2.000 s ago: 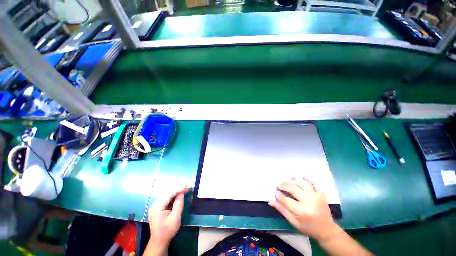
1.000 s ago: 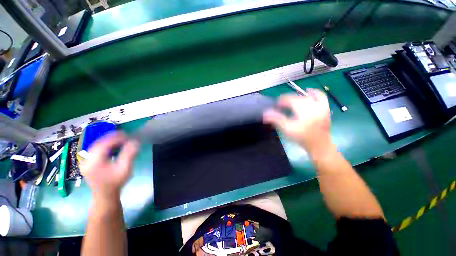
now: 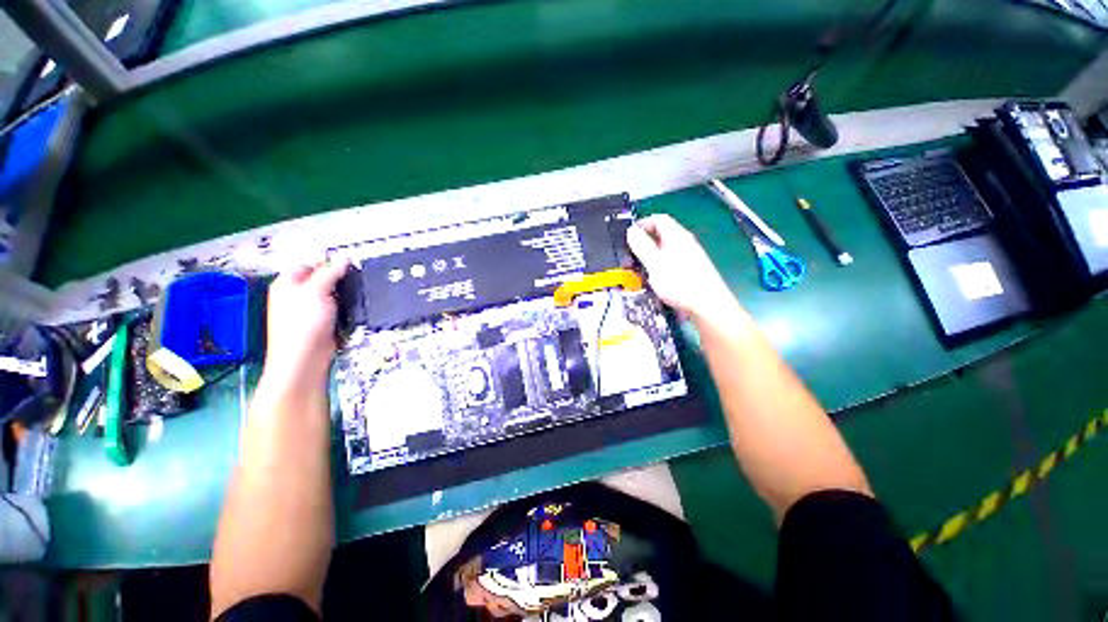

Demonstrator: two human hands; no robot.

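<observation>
The opened laptop base (image 3: 510,377) lies on the black work mat (image 3: 535,458) with its motherboard side up. A long black battery (image 3: 468,270) with white print runs along its far edge. An orange ribbon cable (image 3: 595,286) curves near the battery's right end. No fans show in the base. My left hand (image 3: 309,314) grips the base's far left corner. My right hand (image 3: 668,261) grips its far right corner, with the fingertips partly hidden at the edge.
At left are a blue screw box (image 3: 204,320), a tape roll (image 3: 175,369), a green bar (image 3: 118,395) and a black parts tray (image 3: 153,389). At right are scissors (image 3: 779,266), a slim pen-like tool (image 3: 826,231) and laptops (image 3: 954,243). A black screwdriver (image 3: 810,118) hangs behind.
The closed silver-grey laptop was lifted off the mat, blurred in my hands. Now an opened base lies there with its inside facing up, held at both far corners. The view has turned right.
</observation>
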